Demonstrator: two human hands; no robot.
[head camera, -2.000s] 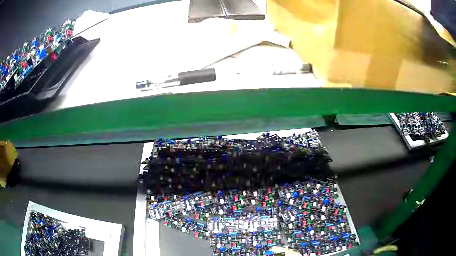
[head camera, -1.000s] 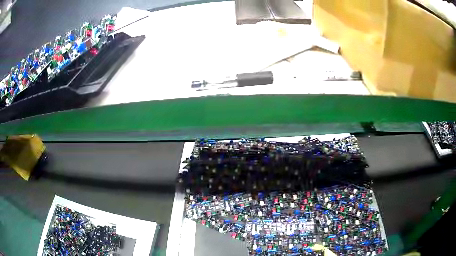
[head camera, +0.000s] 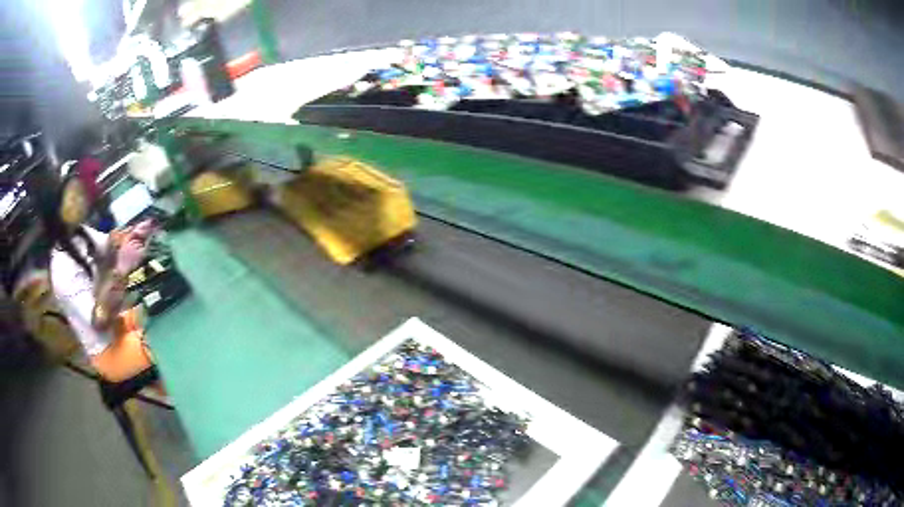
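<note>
No hand of mine is in view. The second tray (head camera: 585, 441), white-rimmed, lies nearest in front of me at the bottom centre. It holds loosely heaped small dark parts (head camera: 367, 431) with blue, red, green and white specks, and a grey bare patch shows at its right. The main tray (head camera: 649, 470) is cut off at the lower right. A dark heap of parts (head camera: 793, 396) crosses its upper part, with speckled parts below it. The picture is somewhat blurred.
A long black plastic tray (head camera: 515, 139) heaped with brighter parts stands on the white upper shelf (head camera: 813, 149). A yellow bin (head camera: 352, 208) sits on the dark belt (head camera: 555, 297), another yellow one behind. A seated person (head camera: 89, 282) is at the green bench (head camera: 233, 327) at left.
The view has swung left. The second tray, black tray and yellow bin show larger and further right; the main tray has moved to the right edge. The person has come into view; the cardboard box is gone.
</note>
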